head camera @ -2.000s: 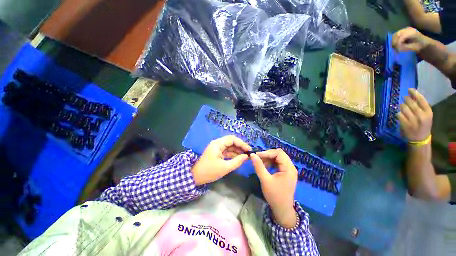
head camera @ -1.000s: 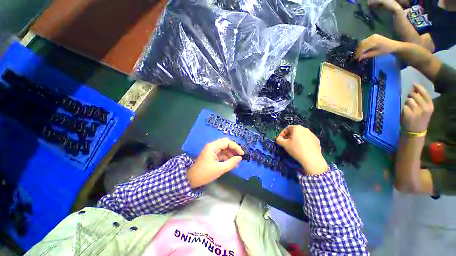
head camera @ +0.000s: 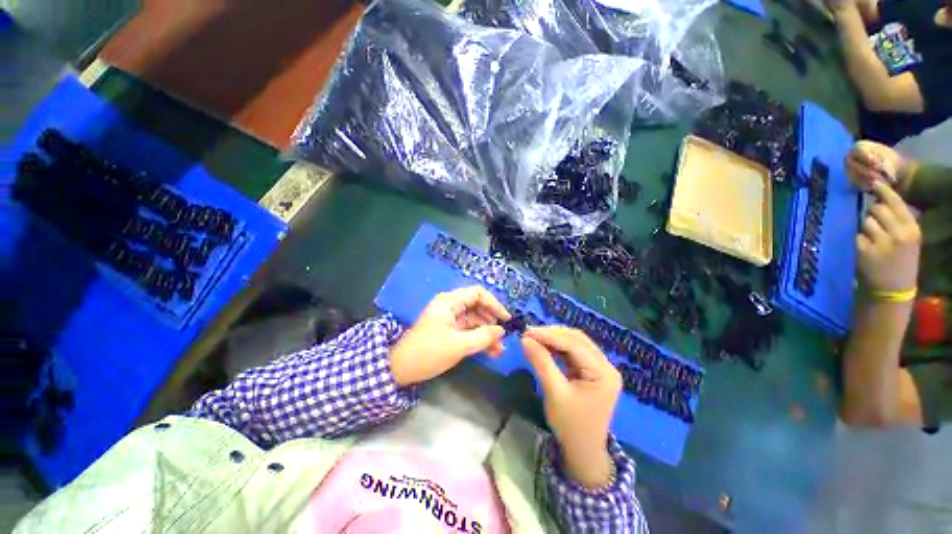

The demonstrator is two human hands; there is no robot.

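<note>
A small black plastic part point(head camera: 515, 324) is pinched between my two hands, above the near edge of the blue board. My left hand point(head camera: 447, 336) holds it from the left with thumb and index finger. My right hand point(head camera: 574, 388) touches it from the right with its fingertips; whether a tiny piece is between them is too small to tell. The blue board point(head camera: 402, 284) lies tilted in front of me, bearing rows of black parts point(head camera: 658, 378). My hands hide part of its middle.
Behind the board are a loose parts pile point(head camera: 564, 248), a clear plastic bag point(head camera: 418, 115) and a tan shallow tray point(head camera: 720, 200). Side blue boards point(head camera: 235, 282) lie at left. At right are the neighbour's blue board point(head camera: 814, 297) and a person's hands point(head camera: 887, 240). A reddish-brown board point(head camera: 230, 57) lies behind.
My right hand was over the rows on the board a second ago; it has come back left to meet my left hand at the part. The neighbour's hands have come together.
</note>
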